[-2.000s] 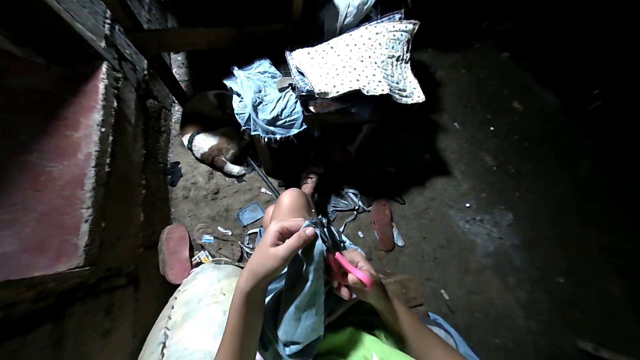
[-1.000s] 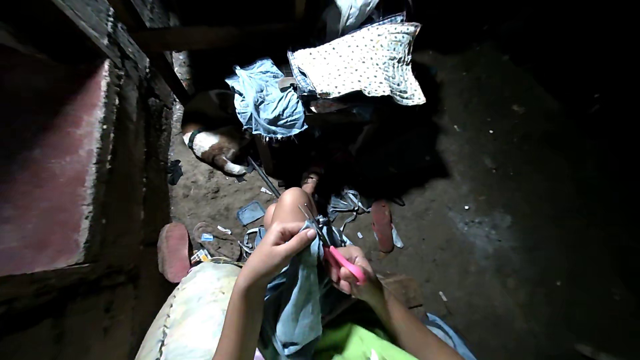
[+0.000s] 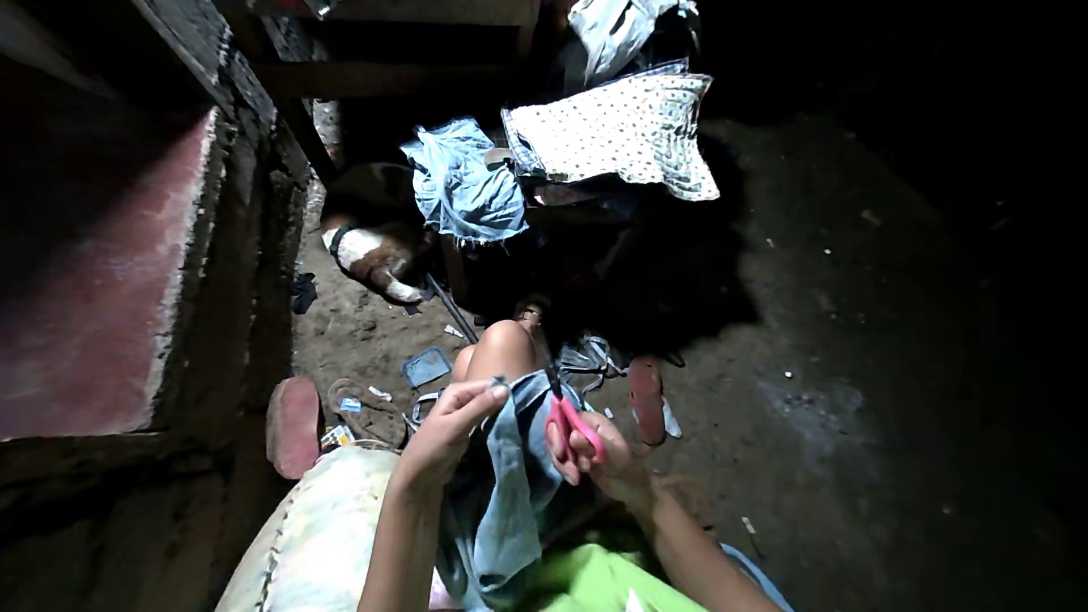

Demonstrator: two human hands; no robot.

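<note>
My left hand pinches the upper edge of a blue denim cloth between thumb and fingers, and the cloth hangs down over my lap. In my right hand is a pair of scissors with pink handles. Their dark blades point up and away from me, beside the top of the denim, to the right of my left hand. Whether the blades touch the cloth cannot be told. My bare knee shows just beyond the cloth.
A dog lies on the dirt floor near a ledge. Ahead are a frayed blue cloth and a dotted white cloth. Sandals and denim scraps lie around. A stuffed pale sack is at my left.
The hands were close together at the denim's top edge; now they are further apart. The scissors have turned, with their blades pointing more upright, and the left hand has moved slightly down.
</note>
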